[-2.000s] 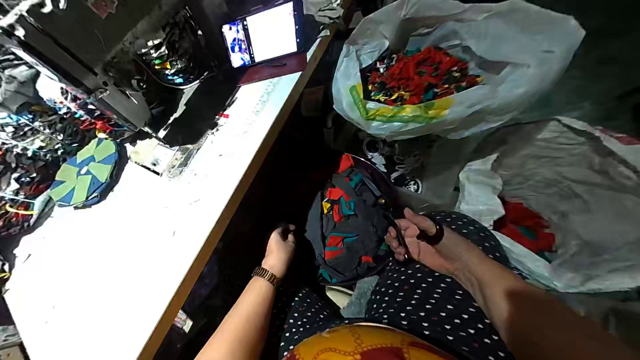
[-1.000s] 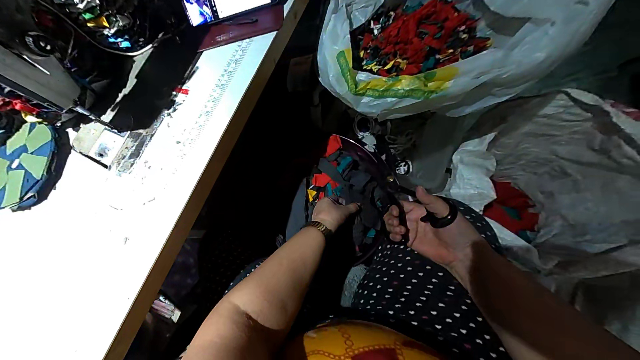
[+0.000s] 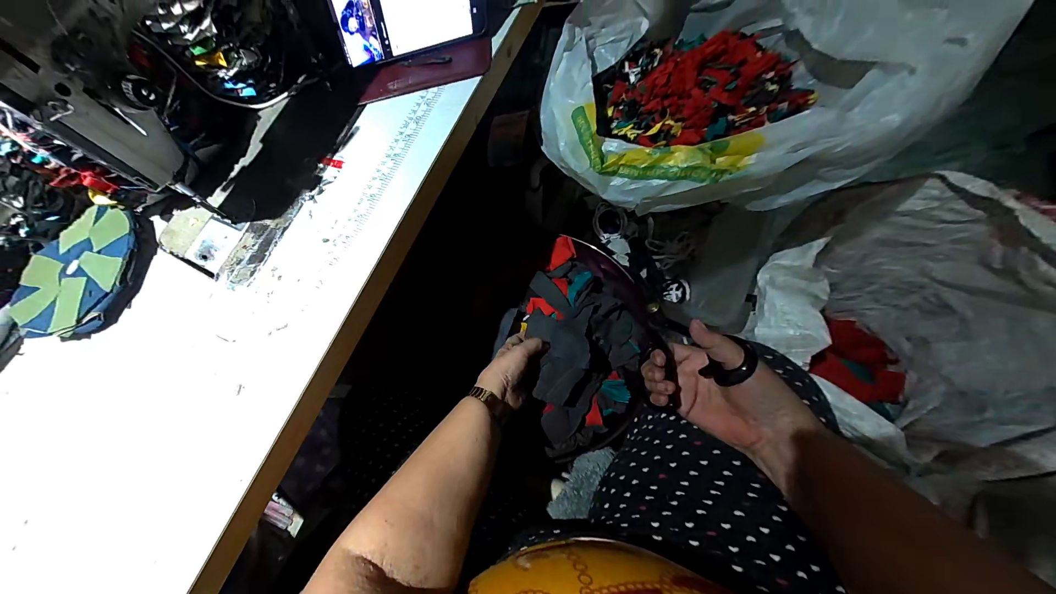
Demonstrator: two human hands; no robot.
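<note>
My left hand (image 3: 513, 370) pinches a dark grey fabric scrap (image 3: 563, 355) at the left side of a heap of grey, red and teal scraps. The heap lies in a dark round container (image 3: 606, 268) between my knees. My right hand (image 3: 701, 384) has its fingers and thumb through the black handles of scissors (image 3: 665, 346), at the right edge of the heap; the handles are spread and the blades are hard to make out against the dark cloth.
On the white table (image 3: 247, 396) at left stand a sewing machine (image 3: 91, 99), a round blue-green patchwork piece (image 3: 74, 268) and a lit phone (image 3: 412, 29). A white plastic bag (image 3: 685, 177) of red scraps stands at upper right, with a woven sack (image 3: 949, 330) below it.
My left hand has moved from the left of the heap onto the scraps and has taken hold of a grey piece. My right hand has kept the scissors.
</note>
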